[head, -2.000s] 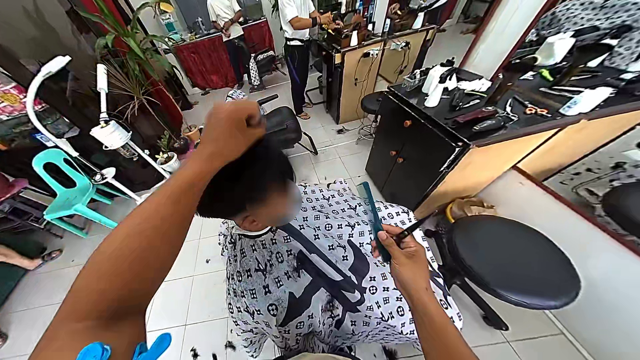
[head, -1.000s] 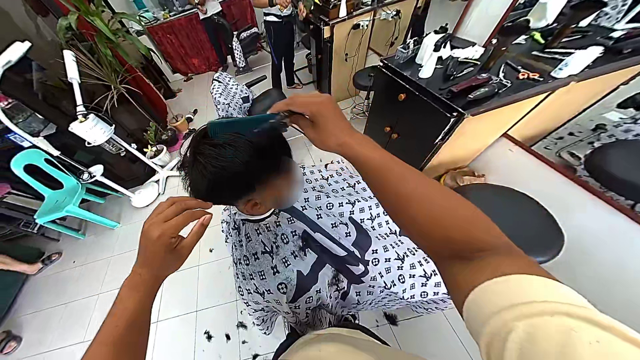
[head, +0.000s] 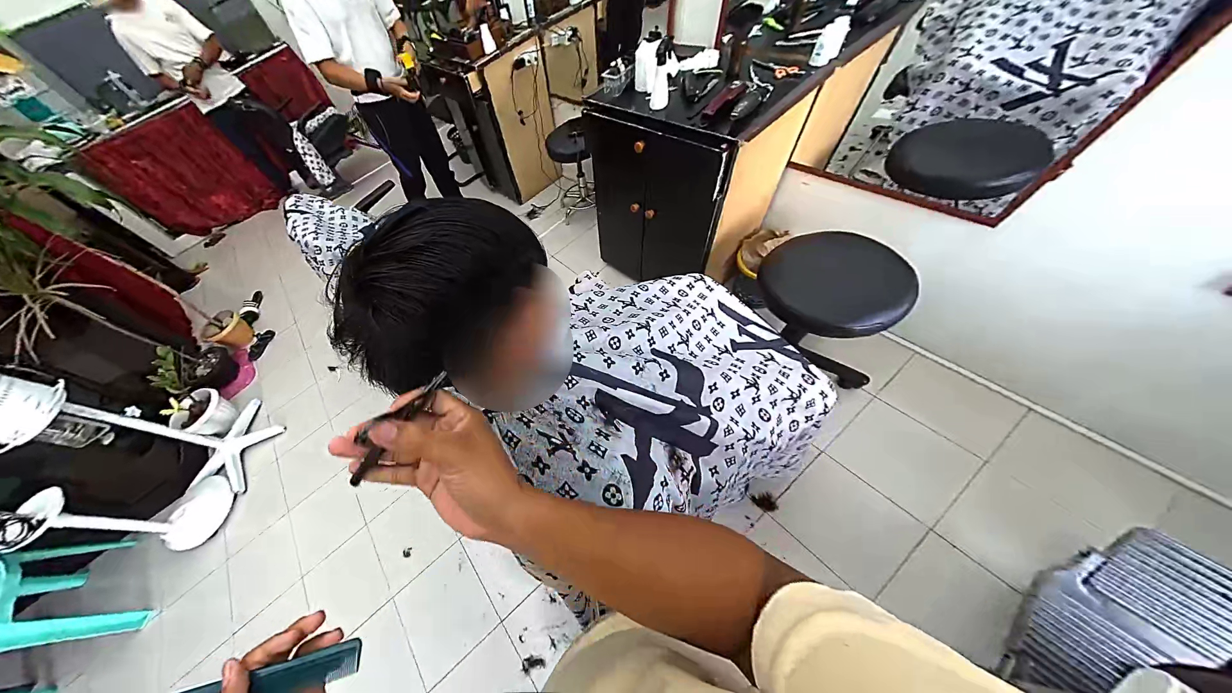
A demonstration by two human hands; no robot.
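Observation:
My right hand [head: 438, 462] holds a pair of dark hair scissors [head: 397, 420], fingers through the handles, beside the lower side of the seated person's black hair [head: 433, 279]. Whether the blades touch the hair I cannot tell. Low at the left, my left hand [head: 279, 659] grips a dark green comb [head: 313, 669], partly cut off by the frame's bottom edge. A white barber cape [head: 645, 404] with a black pattern covers the seated person, and cut hair lies on it.
A round black stool [head: 837, 284] stands beyond the cape, near a black cabinet [head: 654, 192] topped with bottles and clippers. At left are a white lamp base [head: 231, 448], potted plants and a green plastic chair [head: 67, 626]. Two people stand at the back. A metal footrest [head: 1126, 606] is at lower right.
The comb was at the top of the head by my right hand; now it is in my left hand, lower down. My right hand has moved down beside the hair. The view has shifted.

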